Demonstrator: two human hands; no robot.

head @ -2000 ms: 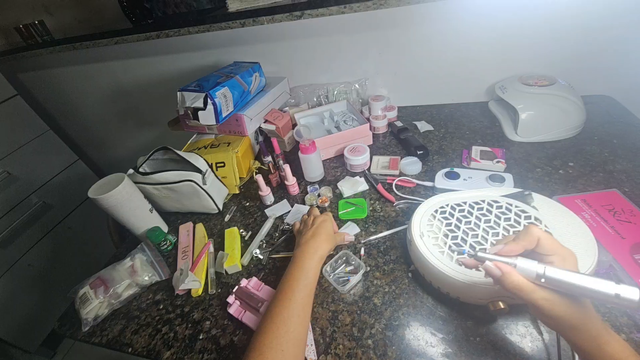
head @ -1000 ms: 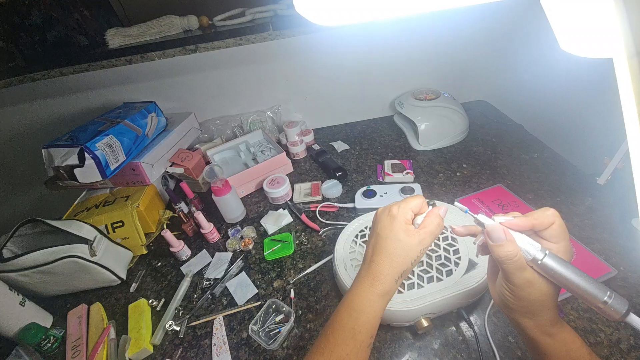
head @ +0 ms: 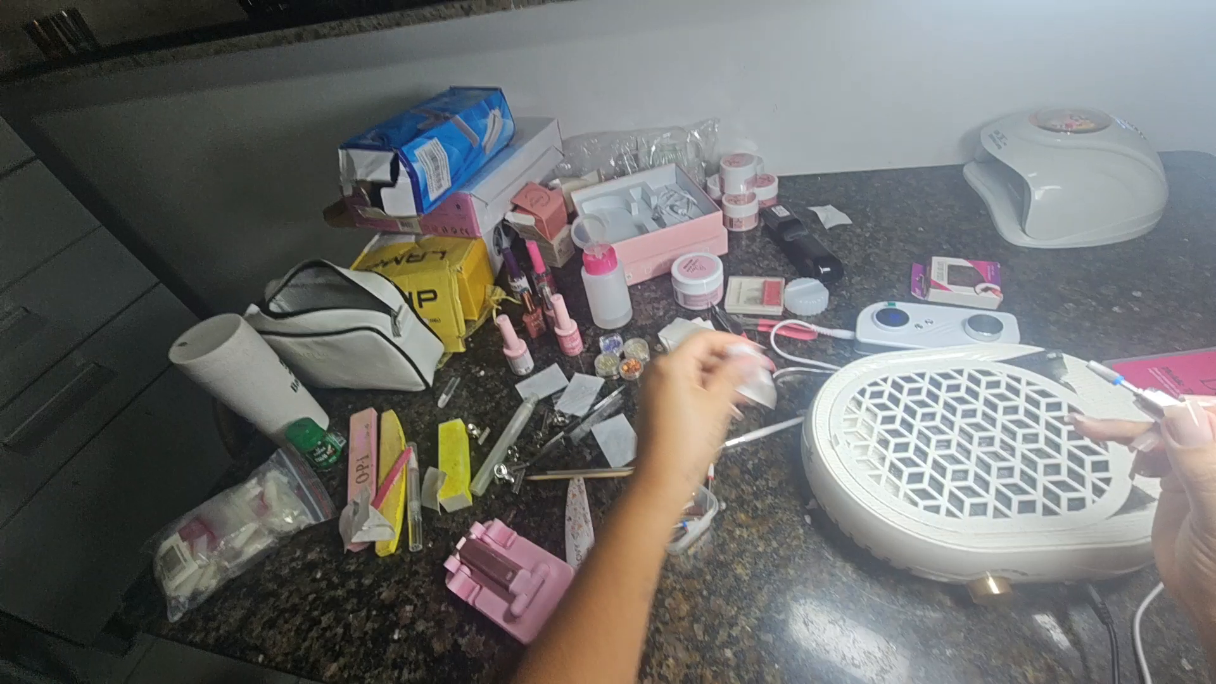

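My left hand (head: 698,394) is raised over the middle of the granite counter, fingers pinched on a small white wipe (head: 757,383), slightly blurred. Behind that hand, part of the clutter is hidden. A small clear container (head: 695,522) is partly covered by the forearm. At the right edge, my right hand (head: 1183,456), cut off by the frame, holds an electric nail drill handpiece (head: 1145,397). Its bit (head: 1104,372) points up and left above the white nail dust collector (head: 826,494) with its patterned grille. The white drill control unit (head: 936,328) lies behind the collector.
At the left are a white pouch (head: 347,332), a paper roll (head: 252,375), nail files (head: 361,456) and a pink phone stand (head: 508,579). Polish bottles (head: 566,328), a pump bottle (head: 606,290) and boxes (head: 646,228) stand behind. A white nail lamp (head: 1073,180) is at the back right.
My left hand has left my right hand over the dust collector and moved left, over the small items. My right hand still holds the handpiece. The view has swung left.
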